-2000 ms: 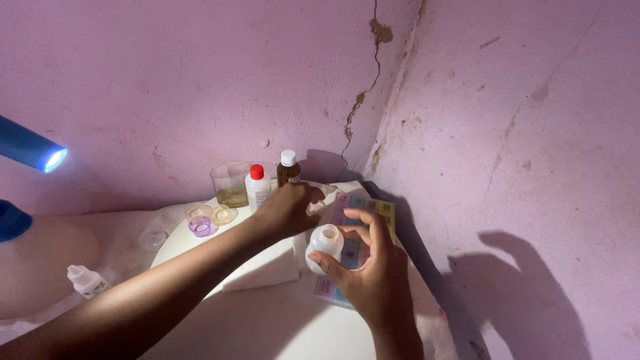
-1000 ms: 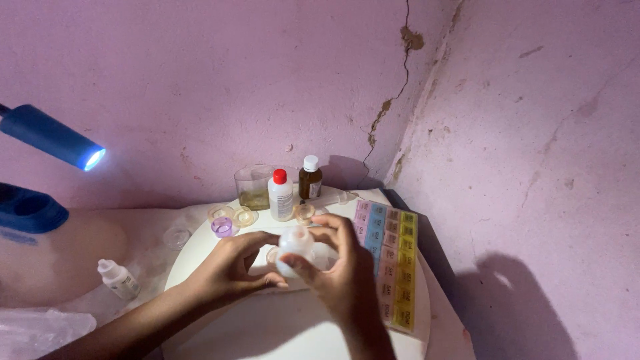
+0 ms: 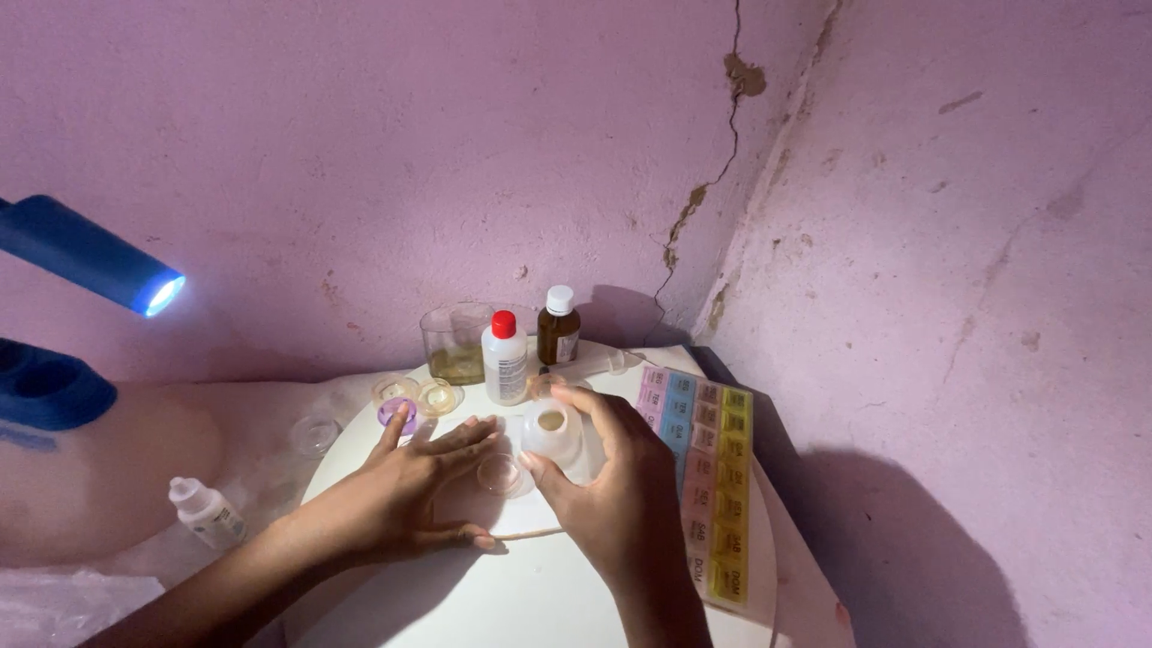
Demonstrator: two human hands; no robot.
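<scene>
My right hand (image 3: 612, 477) holds a translucent plastic bottle (image 3: 551, 434) with an open mouth, thumb and fingers on its sides. My left hand (image 3: 414, 490) lies spread with its palm down on a white sheet (image 3: 472, 508) on the round white surface; one finger reaches a small purple cup (image 3: 398, 416). Between the hands is a small clear round cup (image 3: 499, 474). Two yellowish cups (image 3: 437, 396) sit behind the left hand. Farther back stand a white bottle with a red cap (image 3: 506, 360), a brown bottle with a white cap (image 3: 559, 326) and a clear container of yellowish liquid (image 3: 456, 351).
A multicoloured weekly pill organizer (image 3: 720, 495) lies to the right. On the left are a lit blue lamp (image 3: 99, 256), a small dropper bottle (image 3: 207, 513), a clear round cup (image 3: 316, 436) and clear plastic film (image 3: 72, 607). Cracked pink walls (image 3: 540, 180) meet behind the surface.
My left hand has left the translucent bottle and now lies flat to its left. The right hand keeps hold of the bottle. Two seconds ago the left hand was near the pill organizer.
</scene>
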